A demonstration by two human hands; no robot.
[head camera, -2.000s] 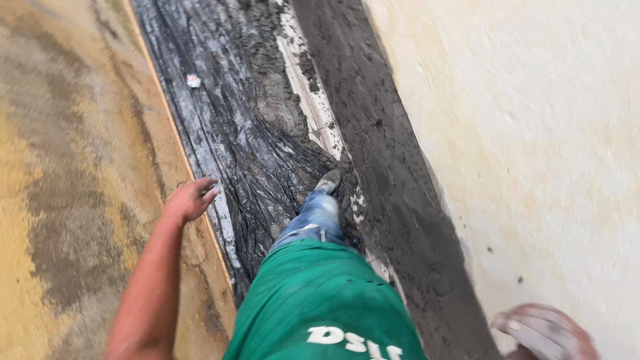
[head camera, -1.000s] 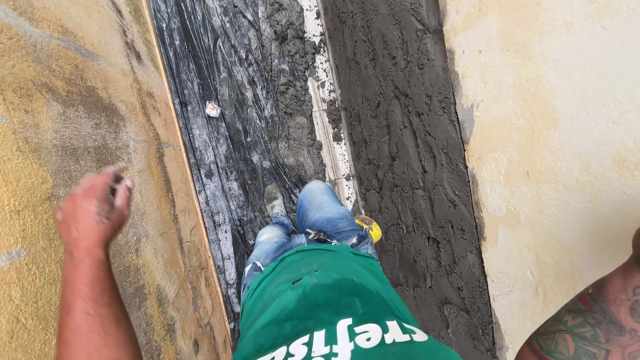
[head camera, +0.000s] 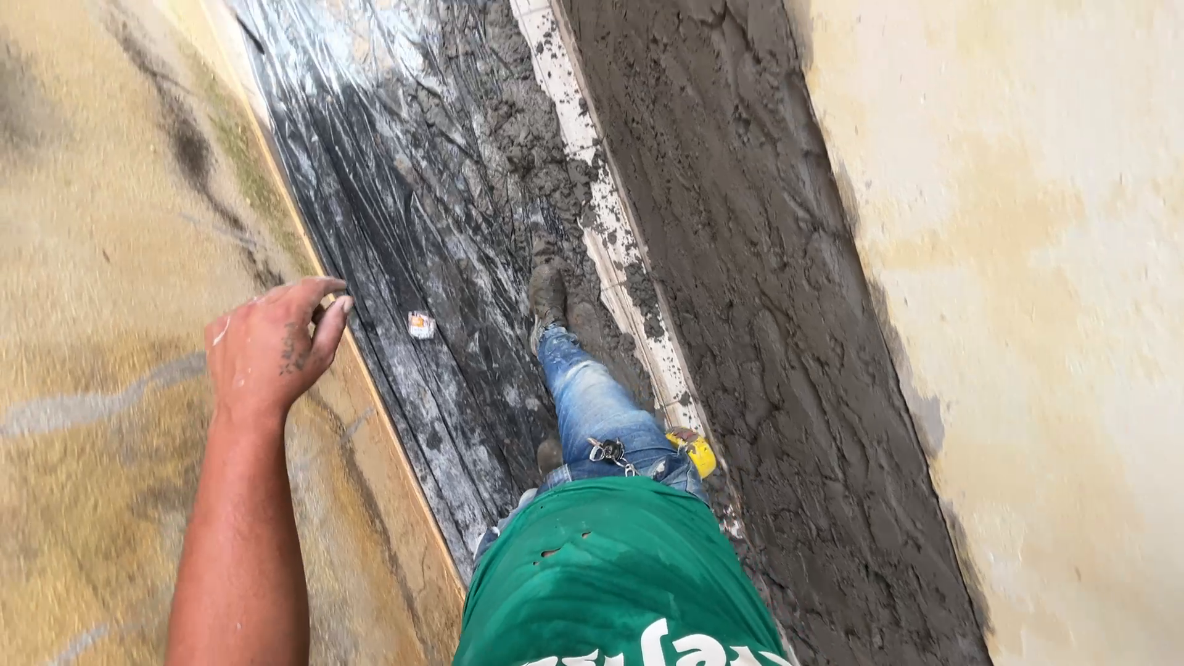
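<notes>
My left hand (head camera: 277,342) is raised at the left of the head view, fingers loosely curled, thumb and forefinger apart, holding nothing. It appears in front of the yellowish stained wall (head camera: 92,277), near the edge of black plastic sheeting (head camera: 370,213). My right hand is out of view. Wet grey mortar (head camera: 768,305) forms a long band at the right. A yellow object (head camera: 694,450), its kind unclear, shows at my right hip. Keys (head camera: 609,451) hang at the waist of my jeans.
Mortar lumps (head camera: 546,139) lie on the sheeting beside a pale, spattered strip (head camera: 606,213). A small crumpled packet (head camera: 421,325) lies on the plastic. My boot (head camera: 548,294) stands among the mortar. A cream painted wall (head camera: 1017,231) borders the mortar band.
The right forearm, seen at the lower right a second ago, has left the view. My feet have changed position in a stride, and the packet appears nearer to me.
</notes>
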